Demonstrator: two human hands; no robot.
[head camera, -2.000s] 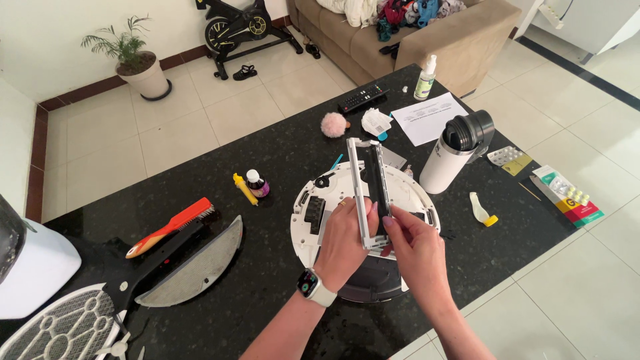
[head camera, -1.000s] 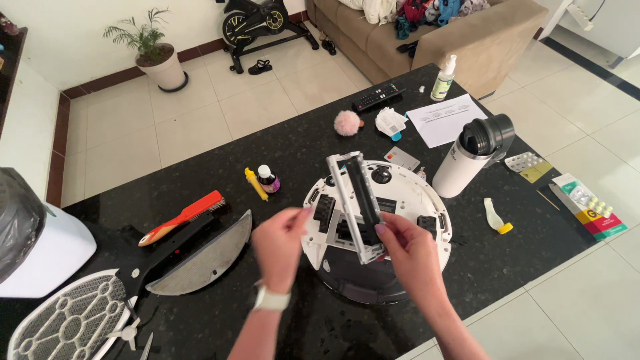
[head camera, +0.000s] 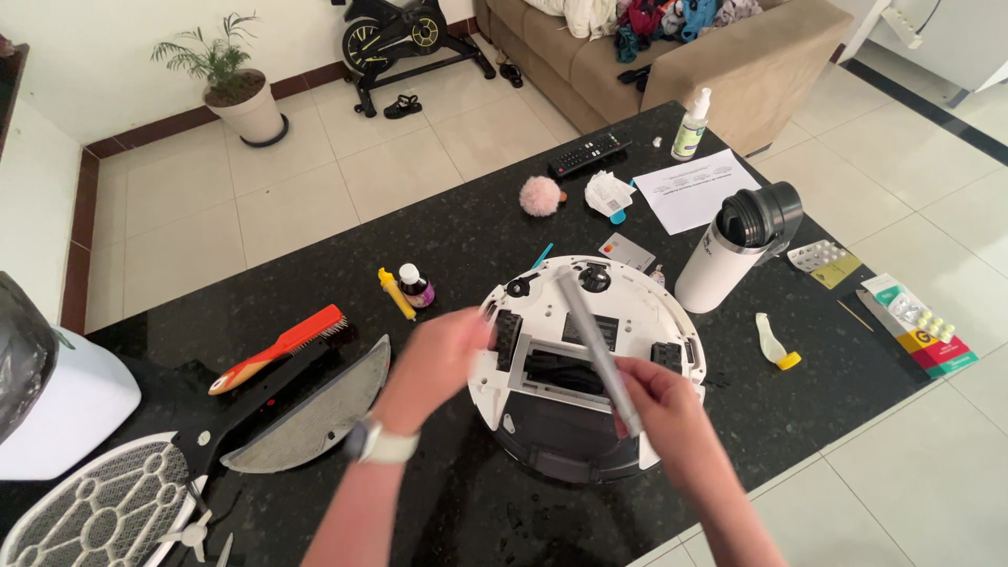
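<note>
An upturned white robot vacuum (head camera: 535, 303) lies on the dark stone table, its two black wheels and the grey-framed brush slot (head camera: 563, 374) facing up. My right hand (head camera: 661, 402) grips the lower end of a narrow grey plastic frame (head camera: 594, 346), which slants over the vacuum's underside and is seen nearly edge-on. My left hand (head camera: 441, 362), blurred and wearing a watch with a pale band, is over the vacuum's left edge near a wheel. The hand is apart from the frame; whether its fingers hold anything is not clear.
Left lie an orange hairbrush (head camera: 287, 346), a half-moon mop plate (head camera: 315, 421) and an electric fly swatter (head camera: 102, 496). A small dark bottle (head camera: 416, 287) and a yellow tube (head camera: 396, 294) stand beyond my left hand. A white flask (head camera: 720, 264) is right of the vacuum, near blister packs (head camera: 823, 260).
My left hand has let go of the grey frame and moved left. My right hand still holds the frame, which is now turned edge-on and lower over the vacuum.
</note>
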